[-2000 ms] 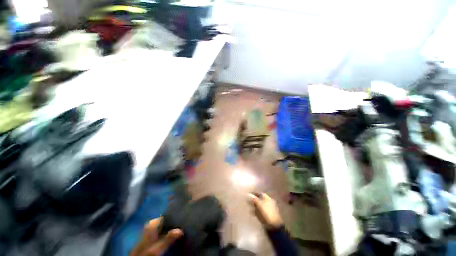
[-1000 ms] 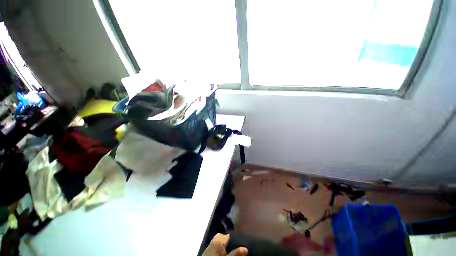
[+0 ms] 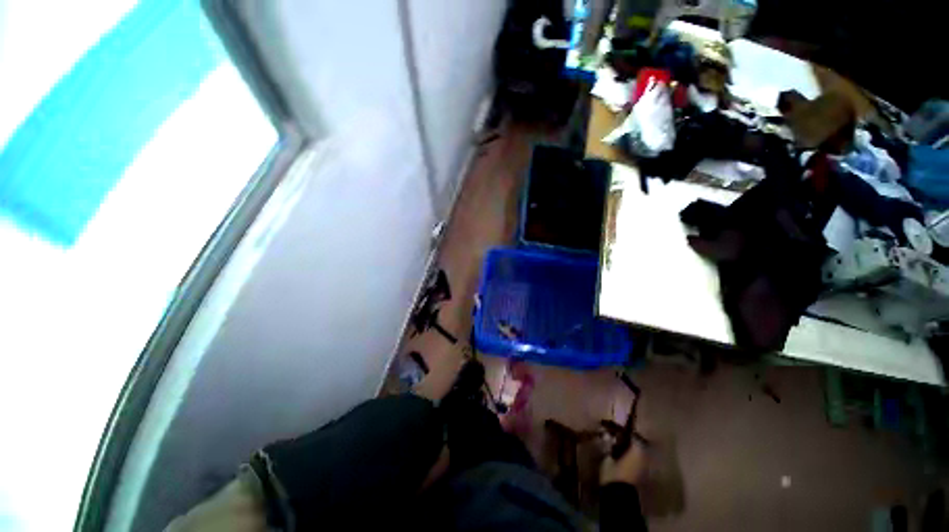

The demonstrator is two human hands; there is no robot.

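Note:
A bulky charcoal-black cloth [image 3: 349, 452], perhaps rolled, lies across the lower left of the head view. A pale tan piece [image 3: 224, 509] shows at its left end. My left hand [image 3: 438, 464] is mostly hidden at the cloth's right end; only a small patch of skin shows, and it seems to hold the cloth. My right hand [image 3: 622, 463] is small and blurred at the bottom, below a dark sleeve-free patch of floor. Thin dark shapes show at its fingers; I cannot tell whether it holds them.
A blue plastic crate [image 3: 541, 301] stands on the floor ahead, with a darker crate [image 3: 565, 197] behind it. A white table [image 3: 666, 281] with heaped dark cloth [image 3: 770, 255] is at the right. Wall and window [image 3: 156, 260] are at the left. Scraps [image 3: 432, 312] lie along the wall.
The view has swung right, from the cloth-covered table and window to the crates and right-hand table. The dark cloth now shows larger at lower left. My right hand is back in view.

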